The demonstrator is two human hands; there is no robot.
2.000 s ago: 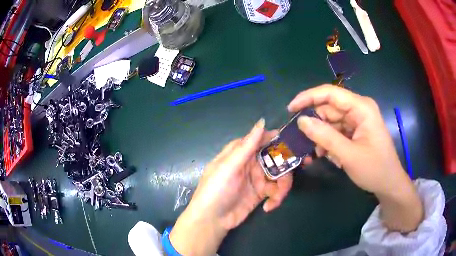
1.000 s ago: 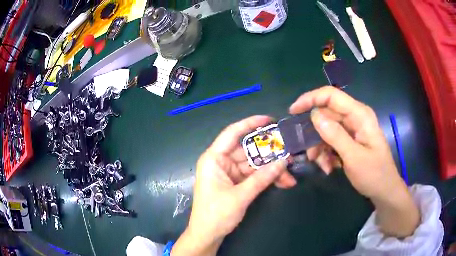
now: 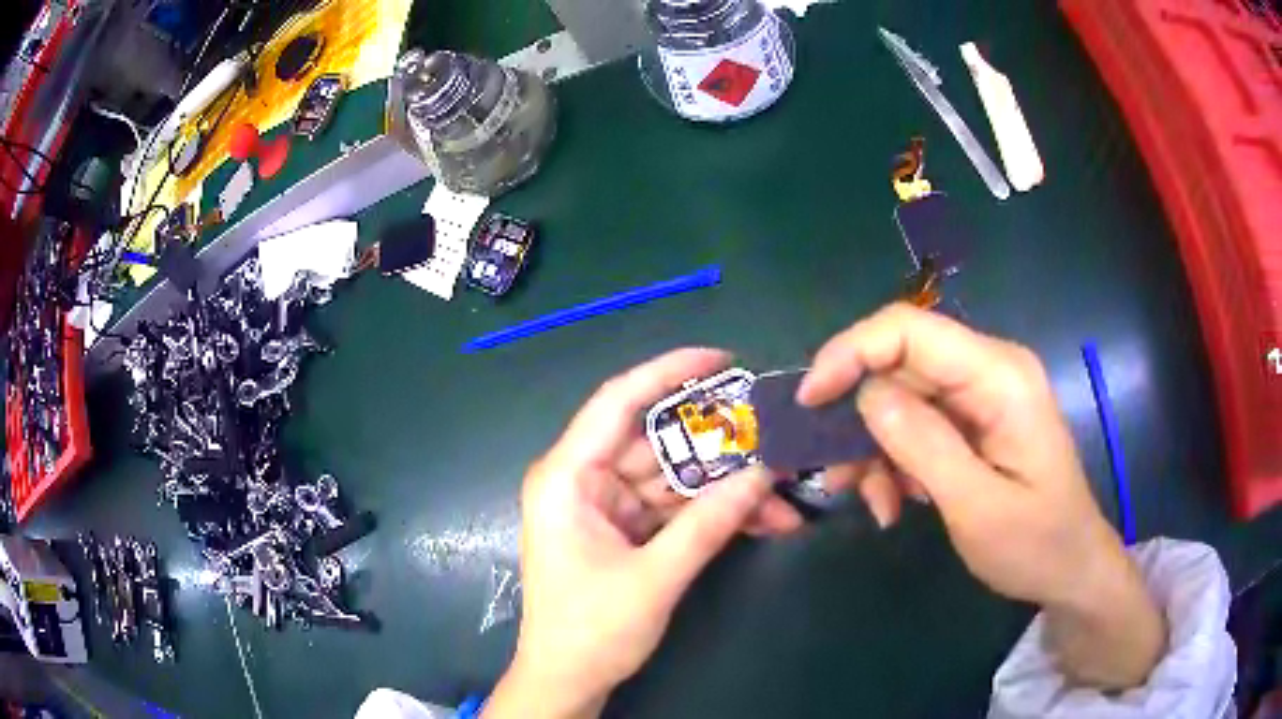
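My left hand (image 3: 612, 520) holds an open watch case (image 3: 681, 447) between thumb and fingers, just above the green mat. White and dark parts and an orange flex cable (image 3: 721, 426) show inside it. My right hand (image 3: 949, 429) holds a flat black display screen (image 3: 807, 421) by its right side. The screen lies at the case's right edge, so the case's left part is uncovered. The cable is at the screen's left edge; whether it is connected is not clear. My right fingertips partly cover the screen.
A blue stick (image 3: 593, 311) lies behind my hands, another (image 3: 1109, 443) at right. A heap of spring clamps (image 3: 225, 421) is at left. Behind are glass bottles (image 3: 485, 134), a spare case (image 3: 499, 253), a loose screen (image 3: 928, 229), tweezers (image 3: 950, 115) and a white tool (image 3: 1004, 120). Red tray (image 3: 1195, 225) at right.
My hands have moved slightly left with case and screen. The case has turned, and the screen has shifted to its right side, uncovering more of the inside. The bench items sit lower in view.
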